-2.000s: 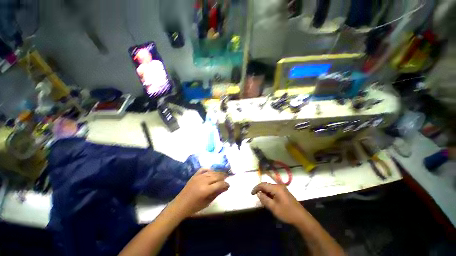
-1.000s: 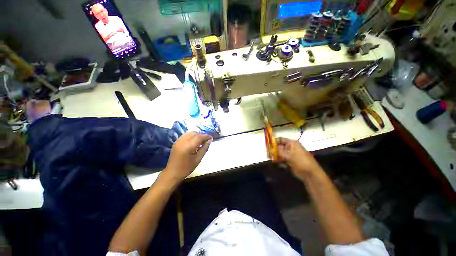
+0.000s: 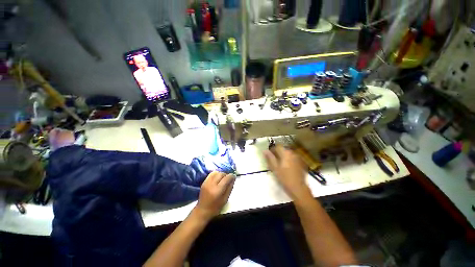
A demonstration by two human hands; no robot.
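Note:
The shiny navy padded jacket (image 3: 112,174) lies left of the cream sewing machine (image 3: 297,117). Its gathered sleeve end (image 3: 221,160) is under the bright lamp (image 3: 213,138) by the needle area. My left hand (image 3: 215,192) has its fingertips pinched at the edge of the sleeve end. My right hand (image 3: 285,169) is motion-blurred, over the table just right of the needle, under the machine arm. Whether it holds anything cannot be told. The orange-handled scissors cannot be made out; a dark tool end (image 3: 316,177) shows right of my right hand.
A yellow-handled tool (image 3: 307,156) and orange-black pliers (image 3: 386,162) lie under the arm. A lit phone (image 3: 147,74) stands behind the table (image 3: 179,213). A black strip (image 3: 148,141) lies behind the jacket. A blue thread spool (image 3: 447,153) is at far right.
The orange-handled tool seen in my right hand a second ago no longer shows there. That hand has moved inward toward the needle area. My left hand stays by the sleeve end. The camera view has shifted.

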